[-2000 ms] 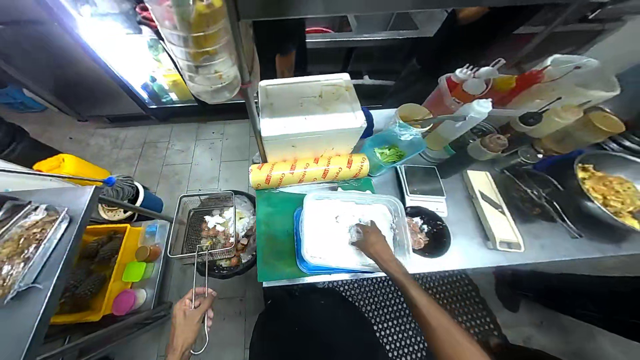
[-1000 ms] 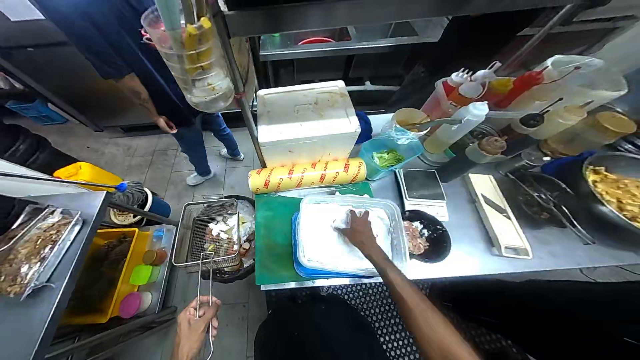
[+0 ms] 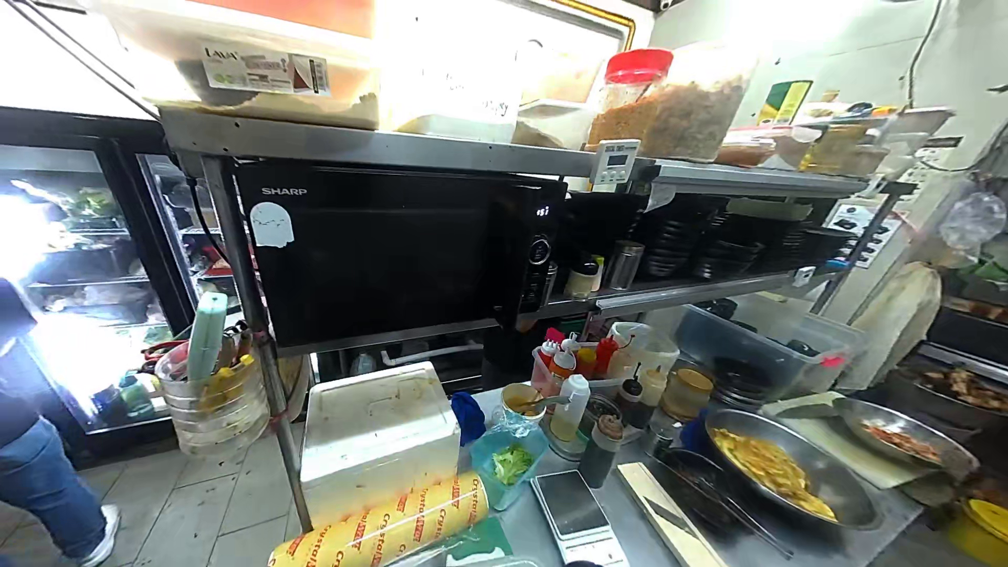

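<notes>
Neither my left hand nor my right hand shows in the head view now. Along the lower edge lies a roll of cling film [image 3: 394,524] in printed yellow wrapping, beside a white foam box [image 3: 378,449] with a stained lid. A small part of the green cutting board [image 3: 482,543] shows at the bottom. Right of it are a digital kitchen scale [image 3: 571,504], a plastic container of chopped greens [image 3: 512,463] and a mandoline slicer [image 3: 669,520]. Only a sliver of a clear container rim is visible at the bottom edge.
A black microwave [image 3: 402,252] sits under a metal shelf [image 3: 394,142] holding food tubs. Squeeze bottles [image 3: 571,405] stand behind the scale; a steel bowl of yellow food [image 3: 787,472] is at right. A person in jeans [image 3: 47,480] stands at left near a glass-door fridge [image 3: 79,276].
The view has swung up to the shelf and microwave. Both hands, the wire basket and the white-filled tub have left the view. The person at left was absent two seconds ago.
</notes>
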